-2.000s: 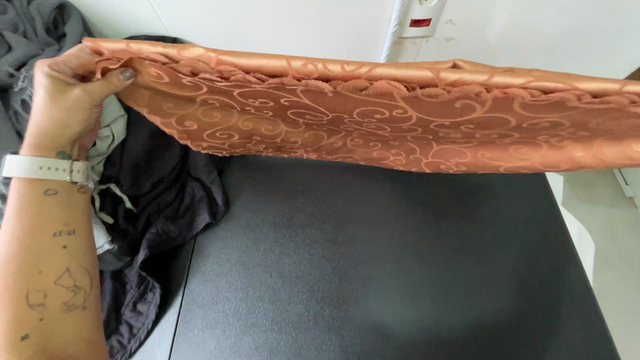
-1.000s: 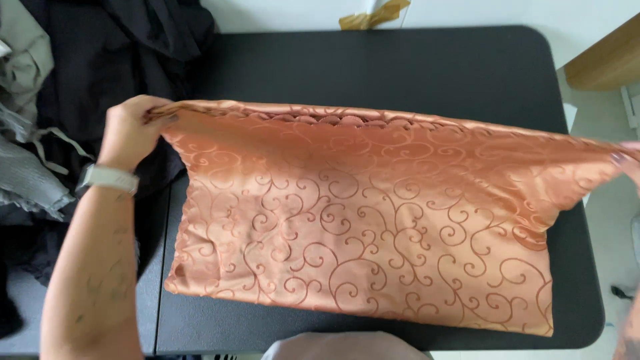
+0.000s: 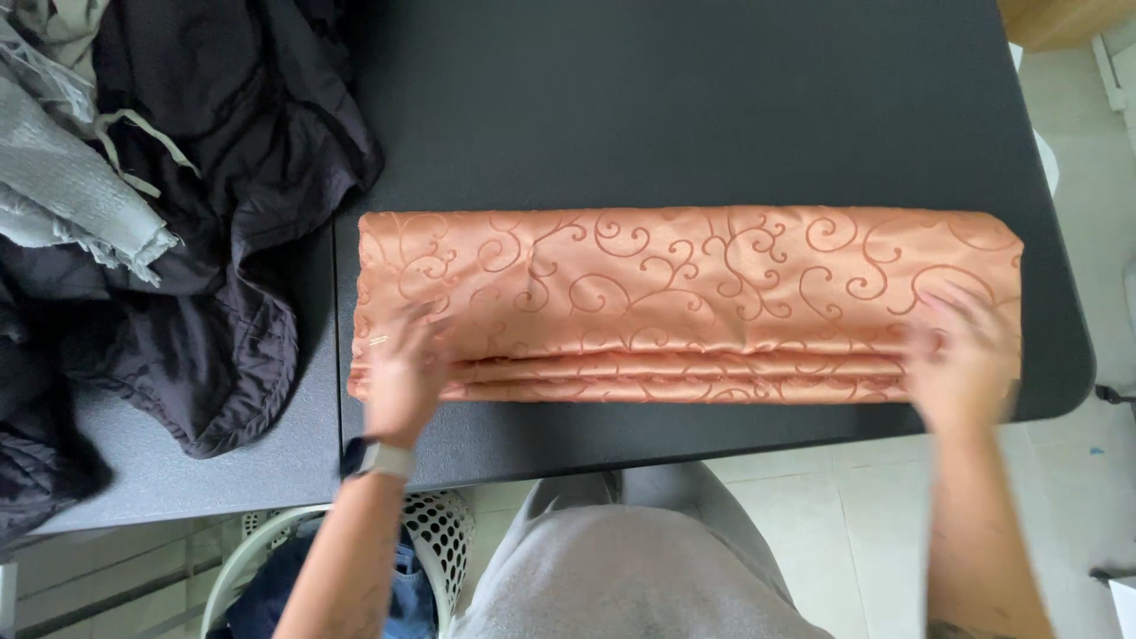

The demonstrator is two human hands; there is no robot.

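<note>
An orange satin cloth with scroll patterns (image 3: pixel 674 284) lies folded into a long, narrow strip on the dark folding table (image 3: pixel 674 106). Creased folds run along its near edge. My left hand (image 3: pixel 404 364), blurred by motion, is over the cloth's left end, fingers apart. Over the right end is my right hand (image 3: pixel 958 355), also blurred, its fingers spread. Whether either palm touches the cloth cannot be made out. A pale watch band circles my left wrist.
Black garments (image 3: pixel 222 177) and a grey frayed cloth (image 3: pixel 80 169) are heaped on the left. Below the near table edge stands a white perforated laundry basket (image 3: pixel 444 532) holding dark blue clothing. The table's rounded corner is at the right.
The cloth was held up by its far edge, one second ago with its lower part spread over the table; now it lies folded narrower. Both hands have let go of that edge and come nearer my body.
</note>
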